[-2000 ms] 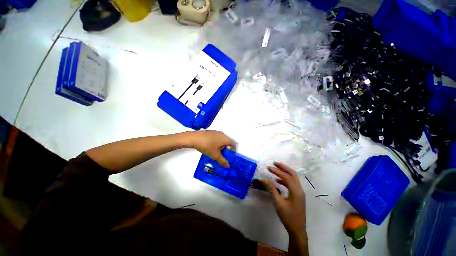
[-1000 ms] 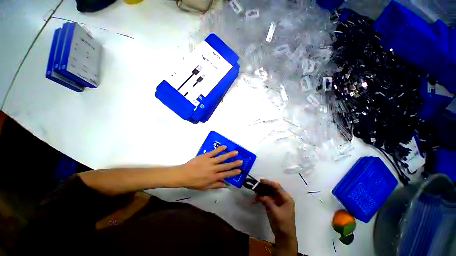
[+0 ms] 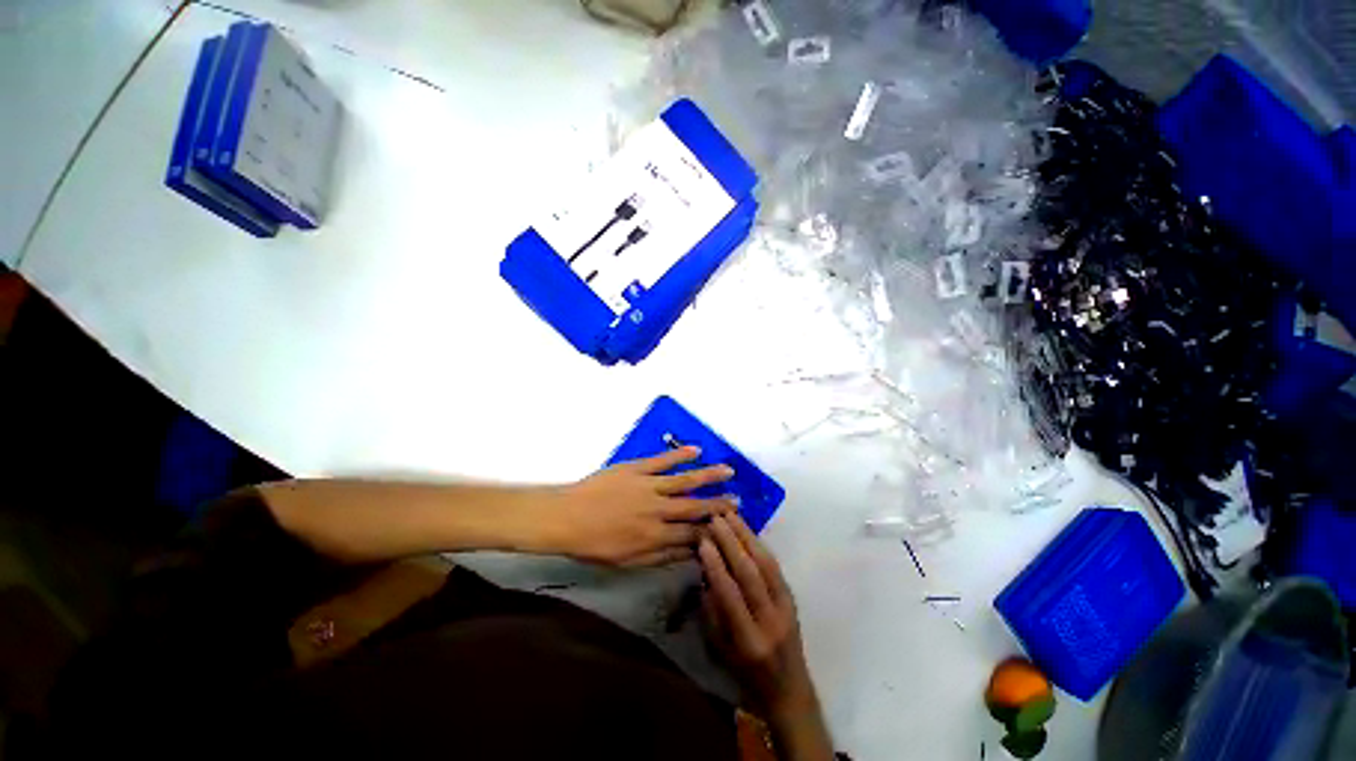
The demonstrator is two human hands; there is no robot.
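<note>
A blue inner tray point(image 3: 756, 498) lies on the white table close in front of me. My left hand point(image 3: 643, 509) lies flat over its near part with the fingers spread. My right hand point(image 3: 748, 602) is beside it, its fingertips meeting my left fingers at the tray's near right edge. A small shiny plug point(image 3: 677, 442) shows in the tray's upper part. The rest of the cable is hidden under my hands. Whether my right fingers hold the cable cannot be seen.
A stack of retail box sleeves point(image 3: 654, 223) lies behind the tray. Finished boxes point(image 3: 283, 127) stand at left. Clear plastic pieces point(image 3: 892, 193) and a black cable pile point(image 3: 1160, 312) are at back right. Blue trays point(image 3: 1093, 599), an orange fruit point(image 3: 1019, 685) and a grey tub point(image 3: 1153, 691) are at right.
My right hand has moved left from beside the tray to its near edge, against my left hand. The black cable part seen outside the tray no longer shows there. The view has shifted slightly.
</note>
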